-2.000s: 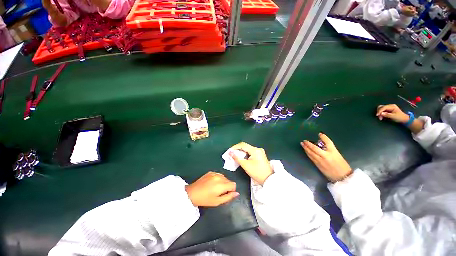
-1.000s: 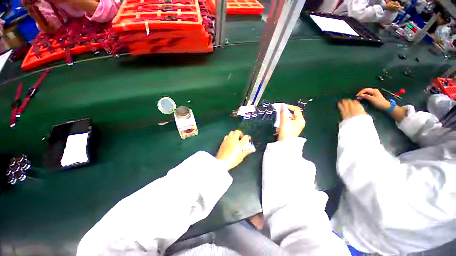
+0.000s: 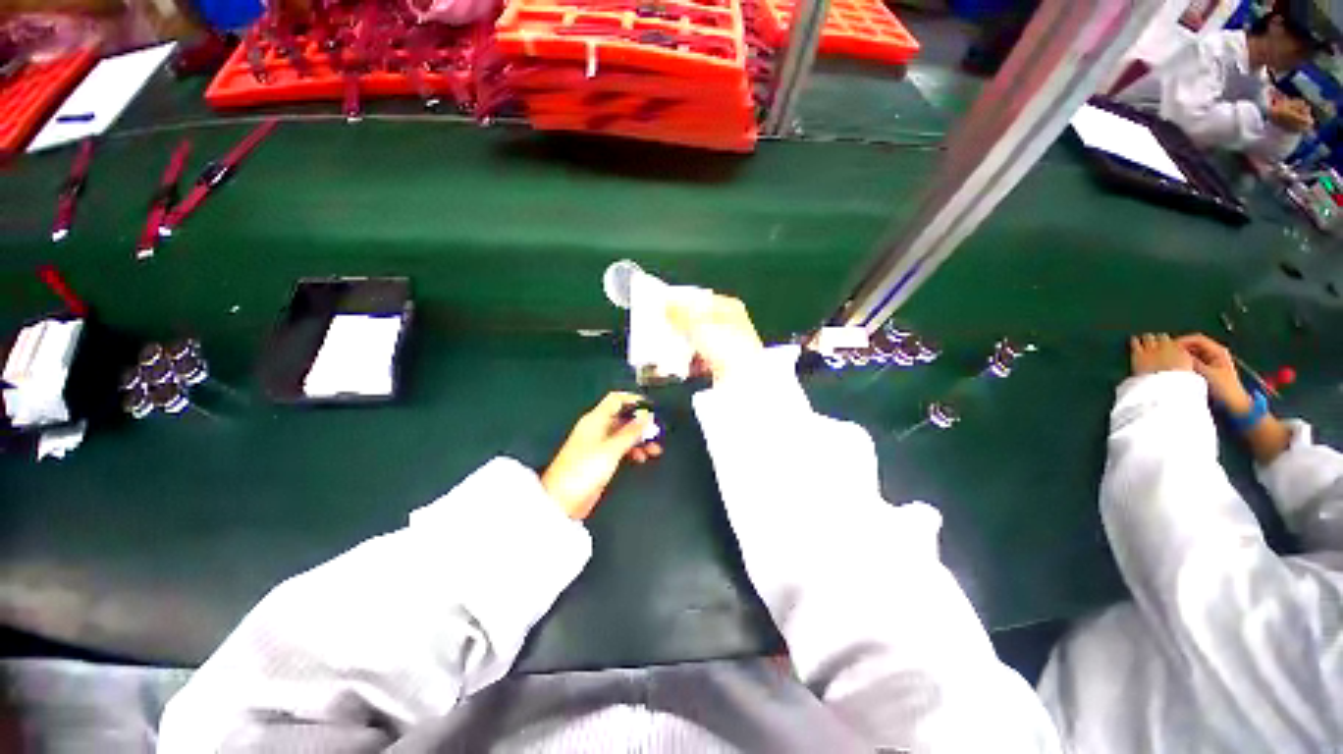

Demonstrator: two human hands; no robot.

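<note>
My left hand (image 3: pixel 597 454) holds a small dark, shiny watch head (image 3: pixel 636 414) between thumb and fingers, in front of the bottle's place. My right hand (image 3: pixel 719 336) holds a white wiping cloth (image 3: pixel 656 327) at the solvent bottle, which the cloth and fingers mostly hide. The pale round bottle lid (image 3: pixel 622 282) shows behind the cloth's upper left. A group of watch heads (image 3: pixel 901 348) lies by the post's foot, with a few more to its right. Another cluster of watch heads (image 3: pixel 165 377) lies at the left.
A small black tray (image 3: pixel 342 290) holds white sheets. White wipes (image 3: pixel 41 371) lie at far left. A metal post (image 3: pixel 980 162) rises right of centre. Stacked orange-red trays (image 3: pixel 633 103) and strapped watches (image 3: pixel 214 180) lie beyond. A neighbour's hands (image 3: pixel 1190 363) rest on the bench at right.
The view has turned left. My right hand has moved with the cloth from the watch heads by the post to the bottle. The dark watch head now shows clearly in my left hand.
</note>
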